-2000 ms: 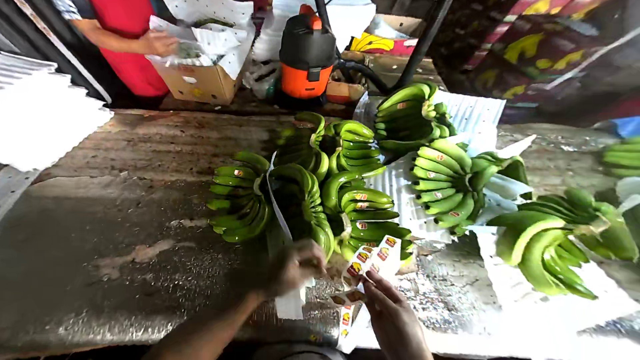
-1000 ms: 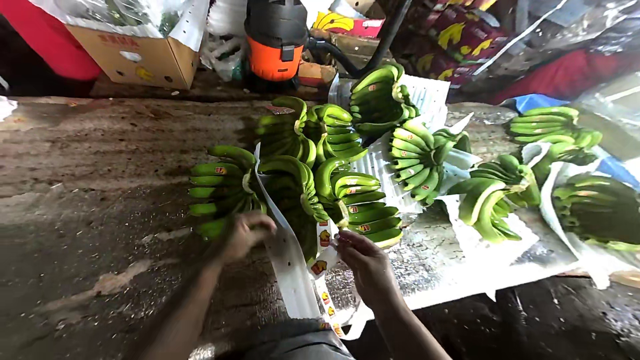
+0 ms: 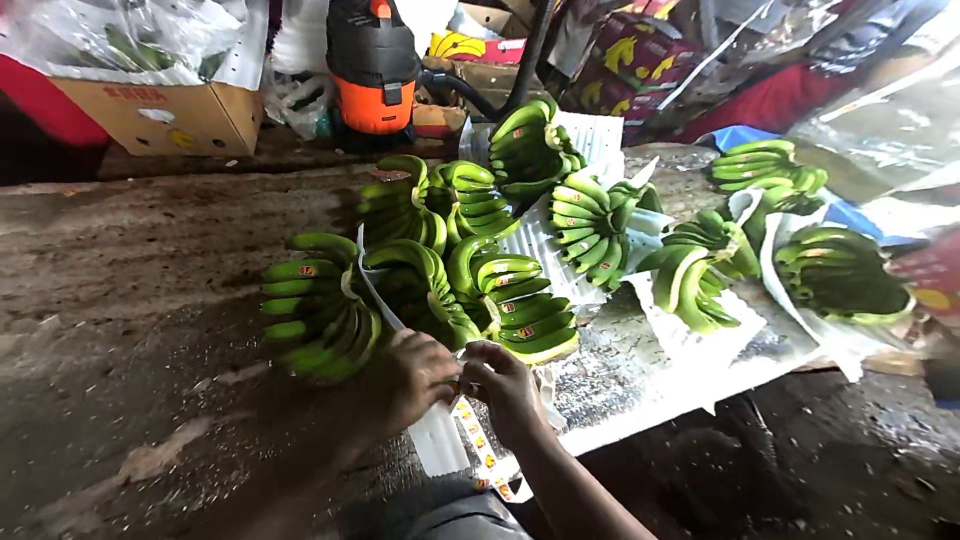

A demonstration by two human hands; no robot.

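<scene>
My left hand (image 3: pixel 420 377) and my right hand (image 3: pixel 504 386) meet at the near side of a cluster of green bananas. The right fingers pinch a strip of small stickers (image 3: pixel 480 442), which hangs down toward the table's near edge. My left fingertips are at the strip's upper end; whether they grip it is unclear. A white foam sheet (image 3: pixel 436 442) runs from under my left hand up between a left banana hand (image 3: pixel 322 307) and a middle banana hand (image 3: pixel 416 281). Several fruits bear small red stickers, among them the right banana hand (image 3: pixel 525 315).
More green bananas (image 3: pixel 592 225) lie on white sheets to the right and behind. Across the wooden table (image 3: pixel 150 262) stand a cardboard box (image 3: pixel 172 116) with plastic lining and an orange and black vacuum cleaner (image 3: pixel 373 75). A person's red clothing shows at the far left.
My left hand has moved from beside the left banana hand to my right hand, at the sticker strip. The view has shifted to the right since the earliest frame.
</scene>
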